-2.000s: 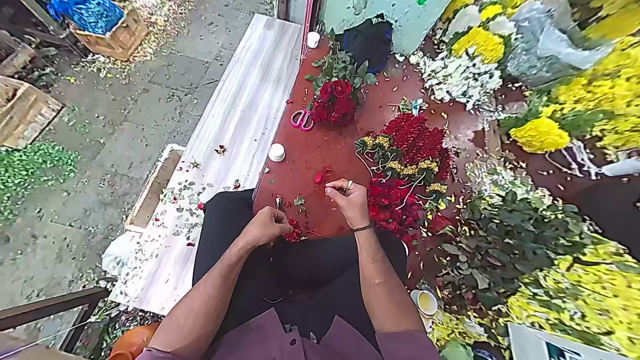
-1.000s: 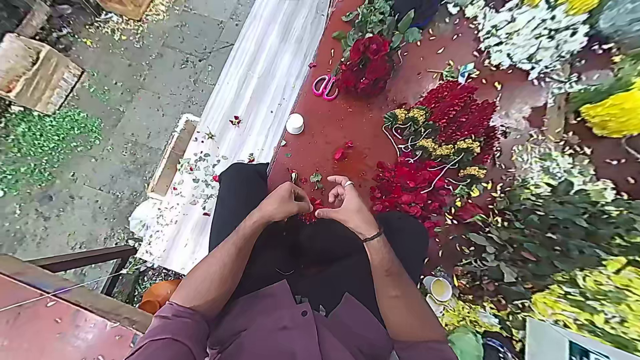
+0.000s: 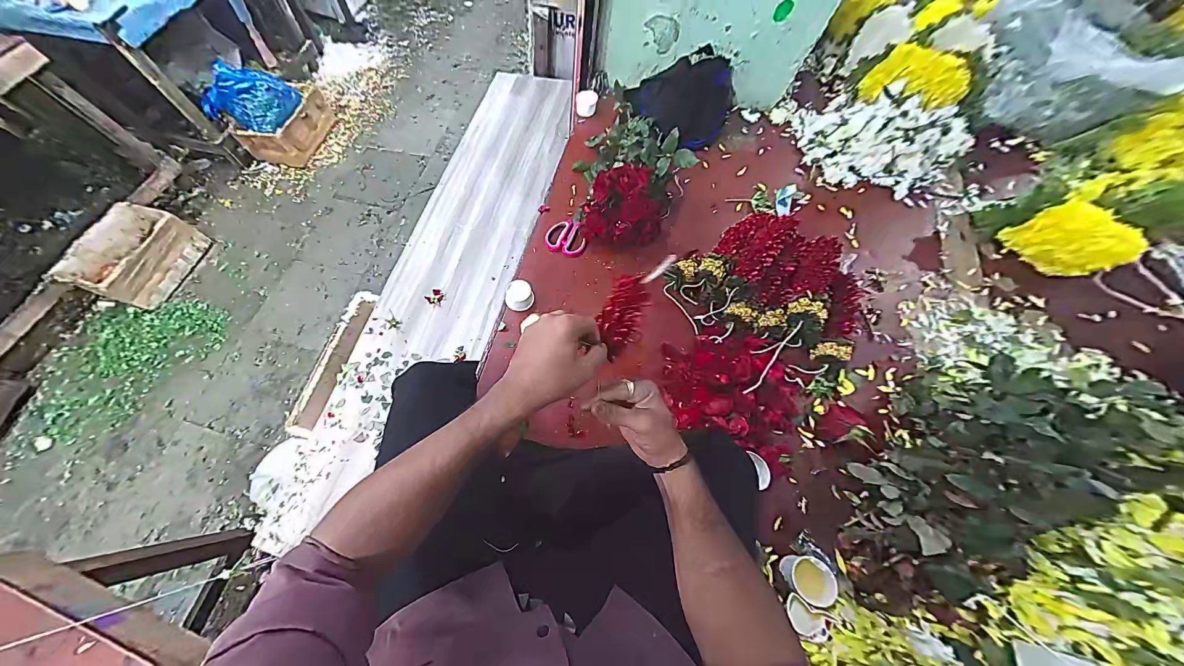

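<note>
My left hand (image 3: 558,356) is raised over the red floor, its fingers closed at the lower end of a blurred red flower string (image 3: 623,314). Just to its right, my right hand (image 3: 636,416), with a ring and a dark wrist cord, has its fingertips pinched together; a thin thread seems to run between the hands. Beyond them lie pink-handled scissors (image 3: 565,239) and a bunch of red roses (image 3: 624,203). Red and yellow flower garlands (image 3: 777,268) with white strings lie to the right, above loose red flowers (image 3: 731,384). A white thread spool (image 3: 519,295) stands near the left hand.
A white board (image 3: 472,176) runs along the left edge. White flowers (image 3: 879,139) lie at the upper right, and leafy stems (image 3: 990,453) and yellow flowers (image 3: 1101,592) at the right. Small cups (image 3: 812,581) stand beside my right knee. A wooden crate (image 3: 134,254) is on the ground.
The red flower string now shows lifted beside my left hand, which has moved up and away from my lap. Earlier both hands were low, close to my lap. The view has shifted.
</note>
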